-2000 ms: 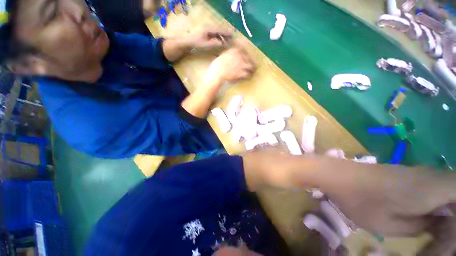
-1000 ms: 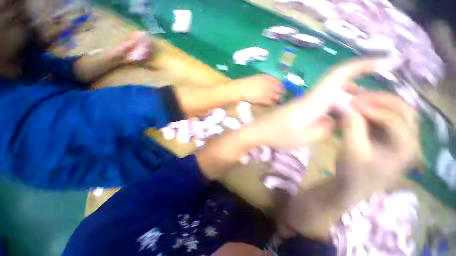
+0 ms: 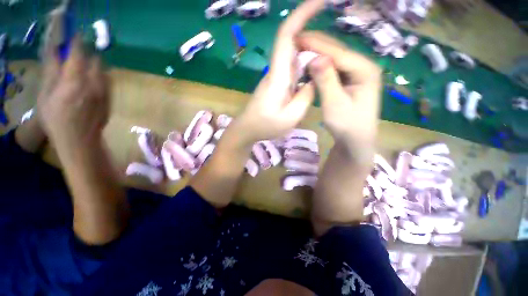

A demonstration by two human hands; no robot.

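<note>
My left hand (image 3: 275, 95) and my right hand (image 3: 350, 92) are raised together over the near edge of the green belt. Between their fingers they hold a small pinkish-white casing shell (image 3: 305, 62), mostly hidden by the fingers and slightly blurred. Its inside cannot be made out. Below my hands, on the tan bench, a short stack of casing shells (image 3: 301, 155) lies between my forearms. More casing shells (image 3: 188, 144) lie in a loose group left of my left forearm, and a larger heap of shells (image 3: 417, 193) lies right of my right forearm.
The green belt (image 3: 145, 55) carries a part-assembled unit (image 3: 195, 45), blue battery cells (image 3: 238, 36) and white shells (image 3: 454, 95). A neighbour's blurred hand (image 3: 75, 95) is raised at the left. More shells heap beyond the belt. An open carton (image 3: 454, 272) holds shells at the lower right.
My view has turned right and my hands now look sharper, held close together around the shell. The neighbour's arm no longer reaches beside my left hand; a neighbour's hand is raised at far left.
</note>
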